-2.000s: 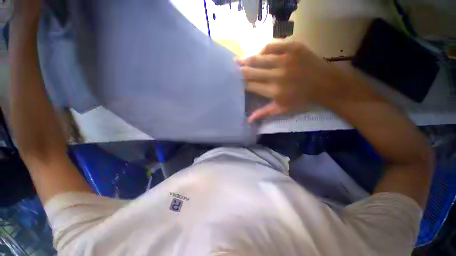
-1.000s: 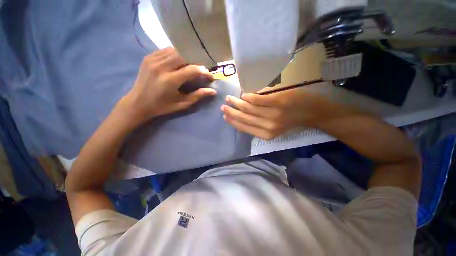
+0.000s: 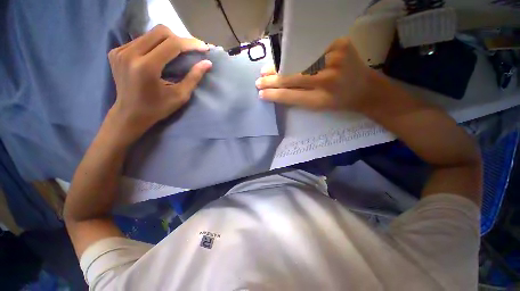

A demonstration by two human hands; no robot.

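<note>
A large grey-blue fabric panel (image 3: 63,68) covers the left of the table. A smaller grey-blue fabric piece (image 3: 234,108) lies over it below the needle area of the sewing machine (image 3: 228,20). My left hand (image 3: 151,77) pinches cloth between thumb and fingers left of the needle. My right hand (image 3: 325,79) rests with extended fingertips on the right edge of the smaller piece, thumb side not clearly visible. A black wire guard (image 3: 257,52) shows at the needle; the needle itself is hidden.
A dark flat object (image 3: 439,71) lies right of the machine. A printed ruler (image 3: 330,136) runs along the table's front edge. Blue mesh bins (image 3: 499,165) stand below at the right. More grey cloth (image 3: 365,190) lies below the table edge.
My left hand came onto the cloth and has since moved left and up. The smaller piece's lower edge now shows. My right hand stays at the right edge, its wrist raised.
</note>
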